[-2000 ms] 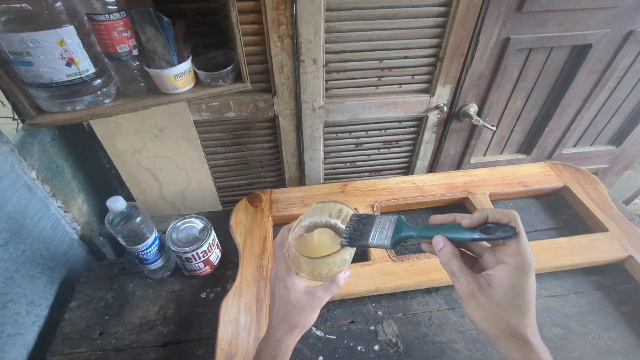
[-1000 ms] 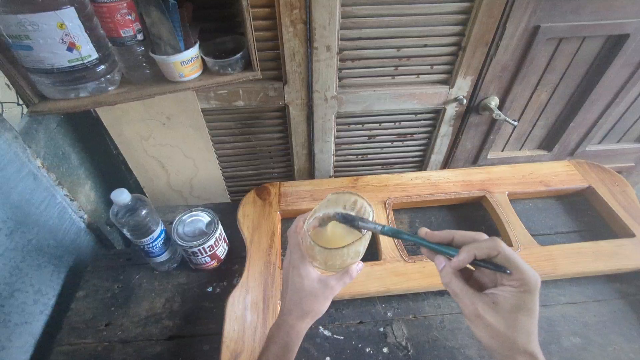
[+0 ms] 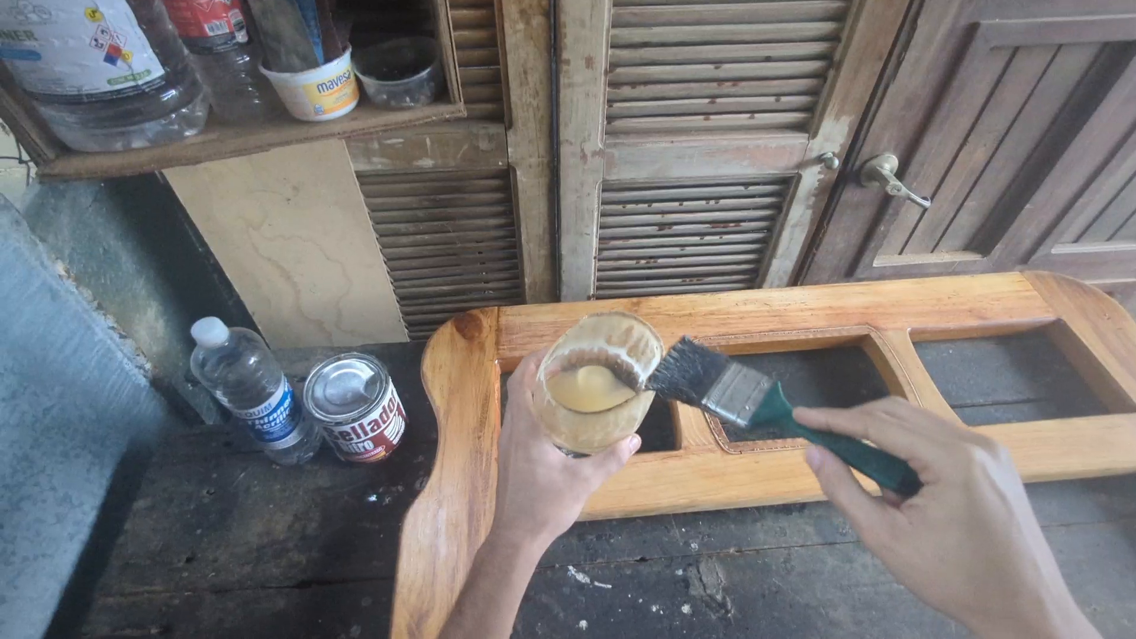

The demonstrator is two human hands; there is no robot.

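My left hand holds a tilted, coated cup with cream-yellow liquid inside. My right hand grips the green handle of a flat paintbrush, its dark bristles at the cup's right rim. Behind and below both hands lies a varnished wooden frame with rectangular openings and curved ends. Left of the frame stand a metal can with a red and white label and a clear plastic bottle with a white cap.
The frame rests on a dark, paint-spotted wooden table. At the upper left, a shelf holds large plastic bottles, a white tub with brushes and a dark-filled plastic cup. Louvered doors and a door handle are behind the table.
The brush bristles were in the cup's mouth one second ago and now rest at its right rim, with the flat of the brush turned toward the view.
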